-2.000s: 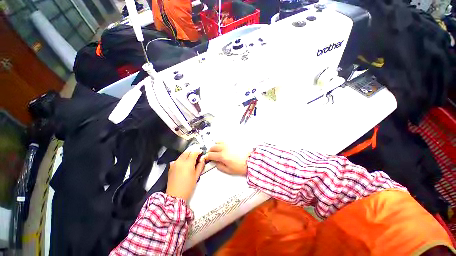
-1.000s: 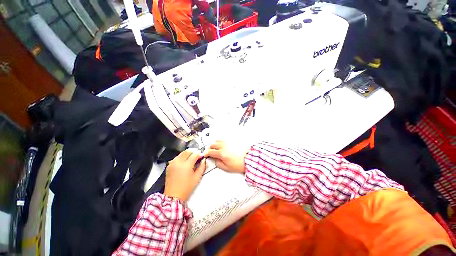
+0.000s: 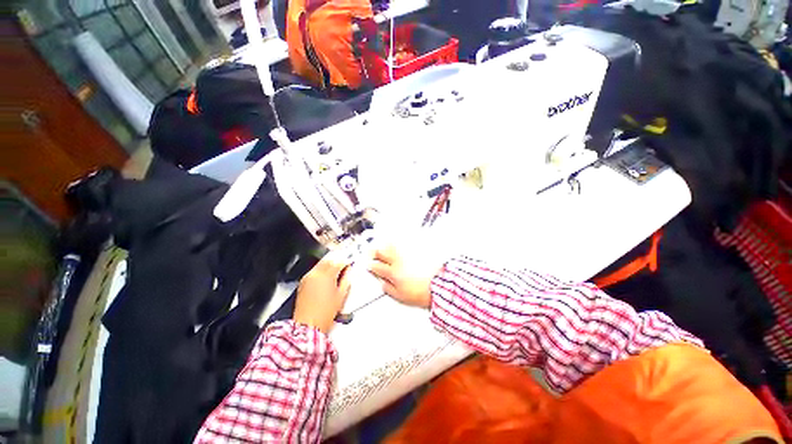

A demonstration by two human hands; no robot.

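Observation:
The white sewing machine (image 3: 469, 139) stands across the table. Both my hands are at its needle end, by the presser foot (image 3: 360, 232), which is partly hidden and washed out by glare. My left hand (image 3: 323, 290) lies left of the foot, fingers bent down to the table; what is under them is hidden. My right hand (image 3: 404, 277) is just right of the foot, fingertips low and apart from the left hand. No fabric shows clearly between the hands. A small dark piece (image 3: 345, 318) lies below my left hand. Black fabric pieces (image 3: 174, 286) are heaped left of the machine.
Red-handled snips (image 3: 438, 206) lie under the machine arm. A ruler scale (image 3: 391, 379) runs along the table's front edge. Black garments with orange trim (image 3: 634, 264) are at the right, beside a red basket (image 3: 764, 251). Another red basket (image 3: 425, 56) is behind. Orange fabric (image 3: 643, 390) covers my lap.
My hands have moved apart, opening a white gap between them. The black fabric between my fingertips no longer shows. The small dark piece now shows below my left hand. The view has shifted slightly.

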